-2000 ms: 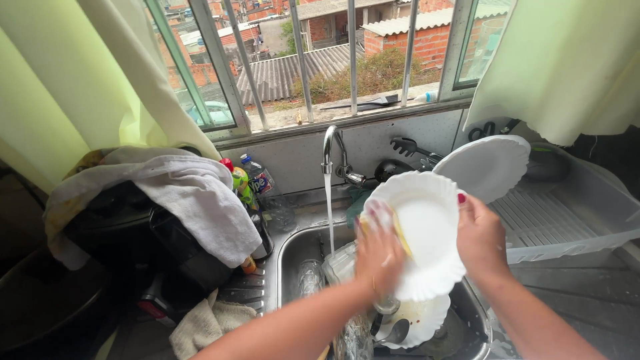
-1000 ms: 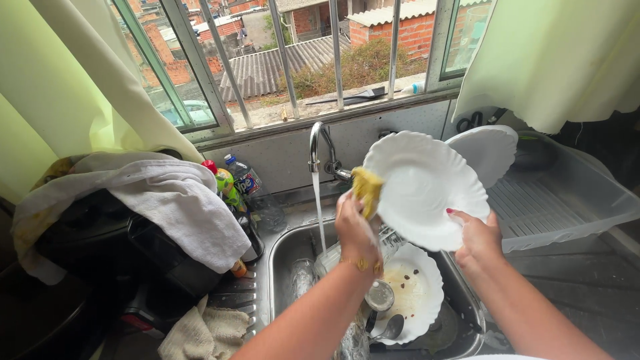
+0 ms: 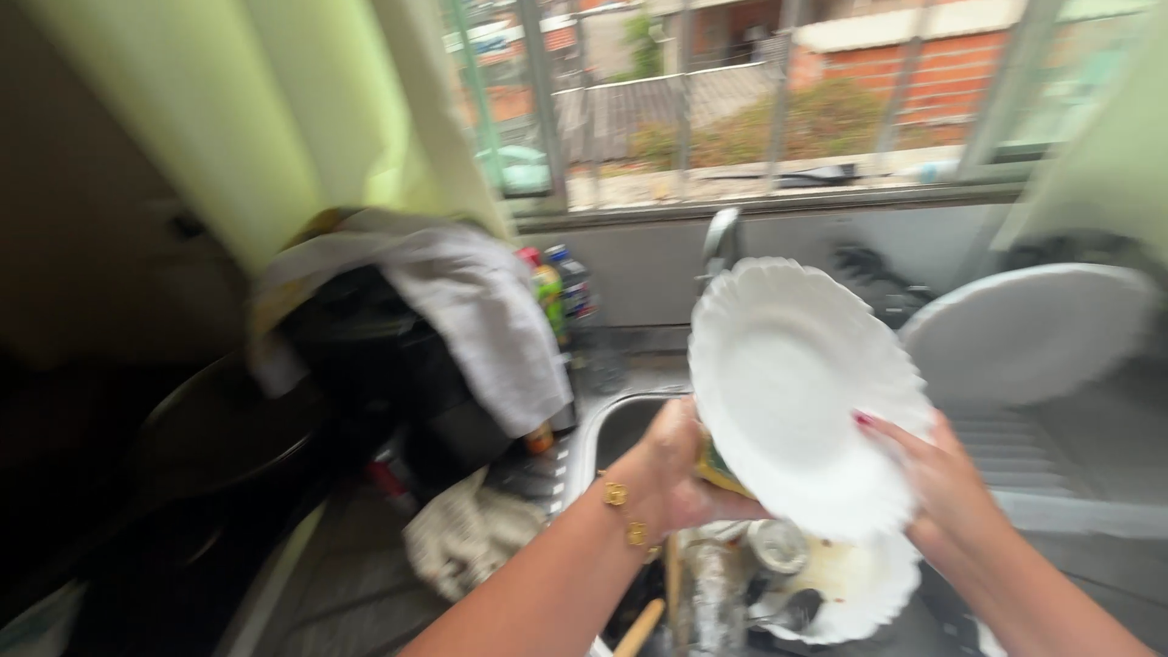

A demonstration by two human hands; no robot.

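A white scalloped plate (image 3: 803, 392) is held tilted above the sink (image 3: 593, 438). My right hand (image 3: 931, 465) grips its right edge, the thumb on the face. Behind the plate's lower left side, my left hand (image 3: 684, 474) holds a yellow-green sponge (image 3: 721, 470) against the underside; its fingers are partly hidden. Below lie a second scalloped plate (image 3: 876, 593) with brown specks, a glass (image 3: 778, 546), a dark spoon (image 3: 798, 610) and a wooden handle (image 3: 641, 628). The faucet (image 3: 721, 239) is mostly covered by the held plate, so its water cannot be seen.
At right, a large white plate (image 3: 1031, 333) stands in a dish rack (image 3: 1068, 516). To the left are a cloth (image 3: 474, 319) over a black appliance (image 3: 383, 365), bottles (image 3: 573, 283) and a crumpled rag (image 3: 470, 538). A barred window (image 3: 684, 100) rises behind the sink.
My left hand and the sponge have gone from beside the plate's upper left edge to behind its lower left side. The plate is now tilted differently. The view has swung left.
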